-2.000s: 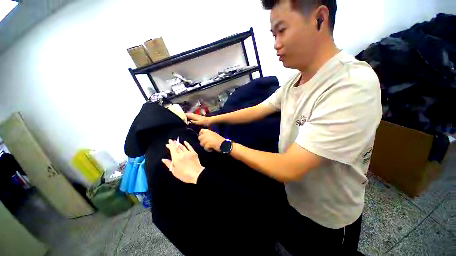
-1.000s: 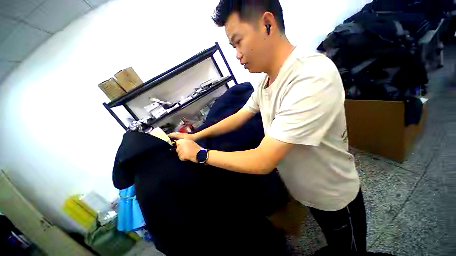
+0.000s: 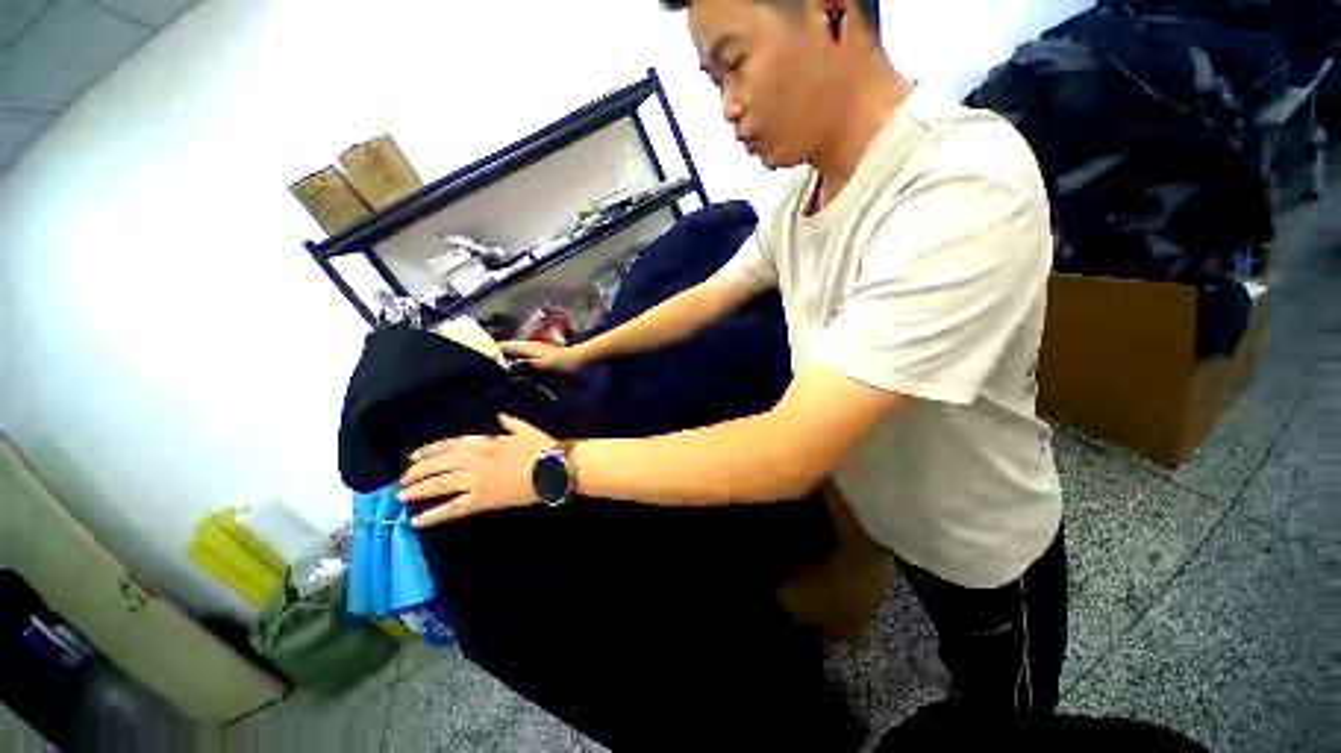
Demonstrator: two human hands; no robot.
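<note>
A large black garment (image 3: pixel 588 603) hangs on a dress form in the lower middle. Its black hood (image 3: pixel 405 390) lies at the upper left of the form, beside the cream neck (image 3: pixel 471 337). Another person's hand (image 3: pixel 468 471), with a watch at the wrist, lies flat with fingers spread on the garment's shoulder below the hood. That person's other hand (image 3: pixel 544 356) is at the collar beside the neck. Neither of my hands is in view. A dark rounded shape at the bottom right edge cannot be made out.
The person in a beige T-shirt (image 3: pixel 927 265) stands right of the form. A black shelf (image 3: pixel 515 133) with cartons and small supplies is behind. Navy garments (image 3: pixel 706 361) lie beside the form. A cardboard box (image 3: pixel 1118 361), dark clothing pile (image 3: pixel 1132 162), blue roll (image 3: pixel 385 552) and green bag (image 3: pixel 327 636) are around.
My black-sleeved hand, on the garment two seconds ago, is gone from view. The other person's watch hand has moved from the collar down and left to the shoulder. The view has shifted.
</note>
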